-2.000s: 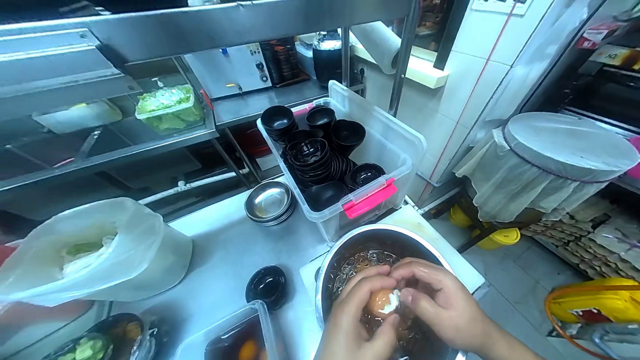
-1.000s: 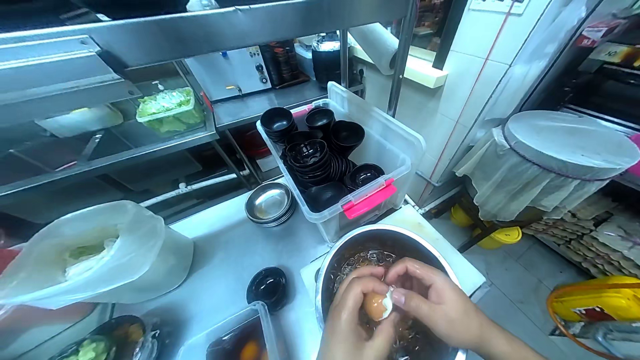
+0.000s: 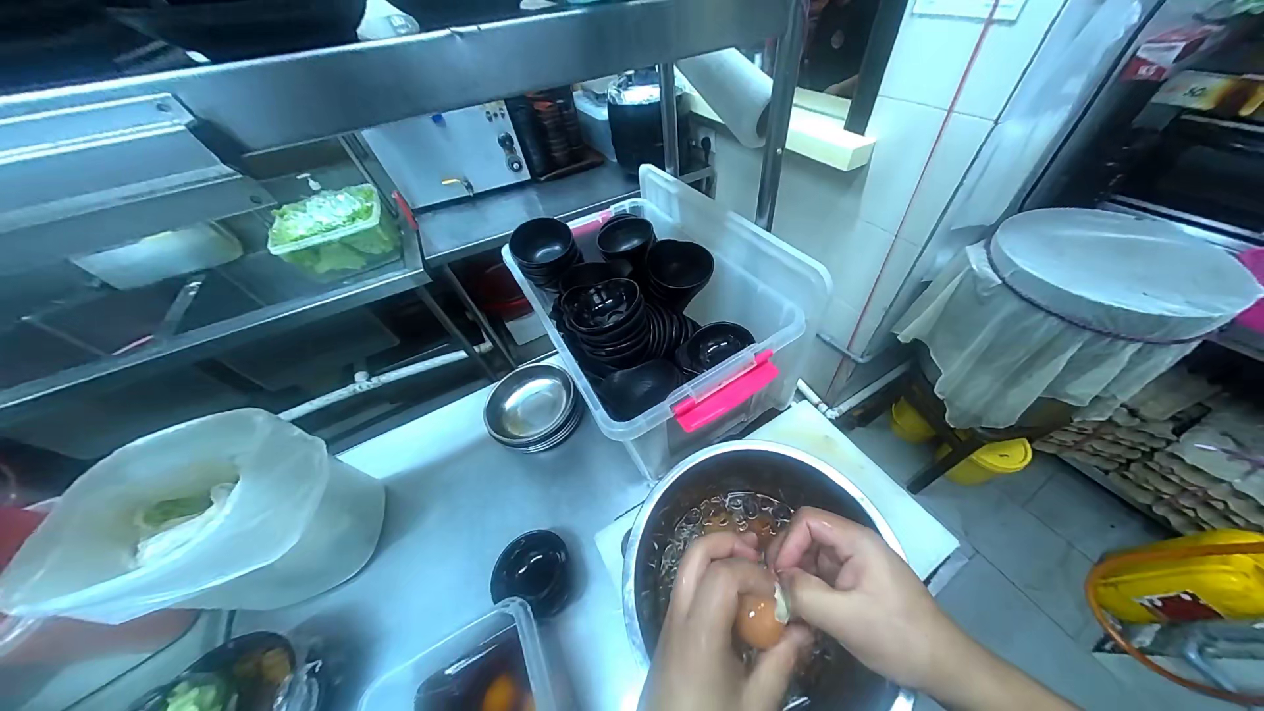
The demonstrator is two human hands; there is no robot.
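Observation:
Over a round metal pot [image 3: 664,494] holding brown liquid and bits of shell, my left hand [image 3: 713,617] is closed around a brown-tinted egg [image 3: 758,620]. My right hand [image 3: 857,592] touches the egg's right side, its thumb and fingers pinching at a pale piece of shell [image 3: 781,602]. Left of the pot, a clear plastic container [image 3: 528,642] holds dark liquid with orange-brown eggs in it. A small black bowl [image 3: 531,571] sits just behind that container.
Behind the pot stands a clear plastic bin [image 3: 790,306] of stacked black bowls [image 3: 607,311]. Stacked metal dishes [image 3: 530,403] are beside it. A bag-lined tub [image 3: 326,504] stands left, below a steel shelf [image 3: 494,49]. A cloth-covered round container [image 3: 1116,267] is at right.
Both hands stay over the pot and have turned the egg a little. The white area that showed at the egg's right side is now mostly behind the fingers.

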